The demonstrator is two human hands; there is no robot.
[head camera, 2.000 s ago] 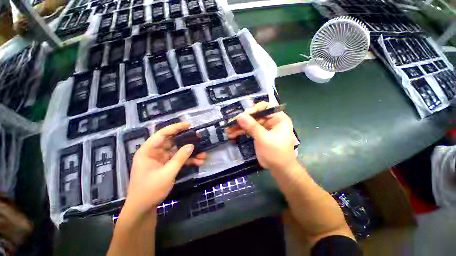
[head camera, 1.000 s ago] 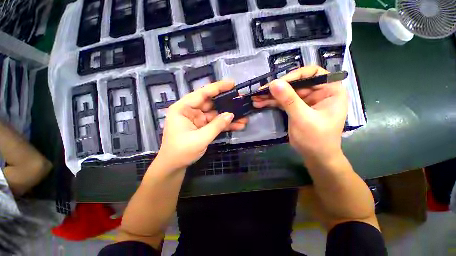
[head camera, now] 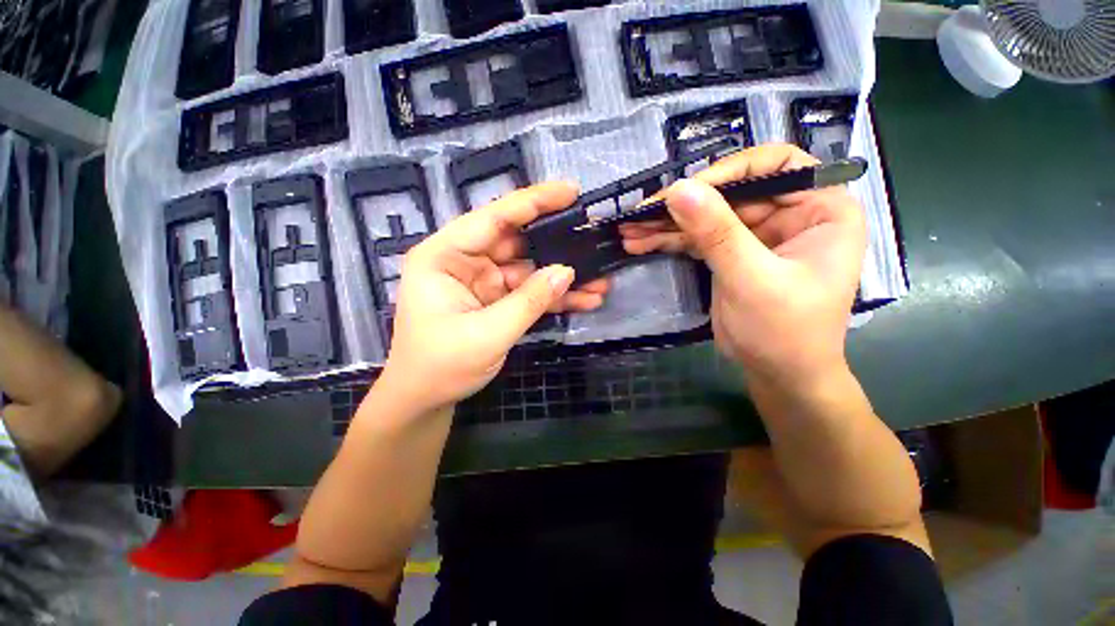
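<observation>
My left hand (head camera: 459,300) is bare and grips the left end of a black phone-like housing (head camera: 575,251), held tilted above the lined tray (head camera: 611,312). My right hand (head camera: 776,257) holds black tweezers (head camera: 783,186) between thumb and fingers, their broad rear end pointing right and their front end over the housing. The tweezer tips are too small to make out, so whether they hold a piece cannot be told. Right fingers also touch or lie close behind the housing. The white liner (head camera: 593,153) shows below the held housing.
More housings (head camera: 294,269) lie in rows on the liner. A grid sheet (head camera: 526,389) runs along the tray's near edge. A white fan (head camera: 978,55) stands at the upper right. Another person's arm (head camera: 49,385) is at the left. A cardboard box (head camera: 997,489) sits below the bench at right.
The view has tilted down and moved closer since the oldest frame. Both hands still hold the housing and tweezers; since one second ago they have shifted only slightly.
</observation>
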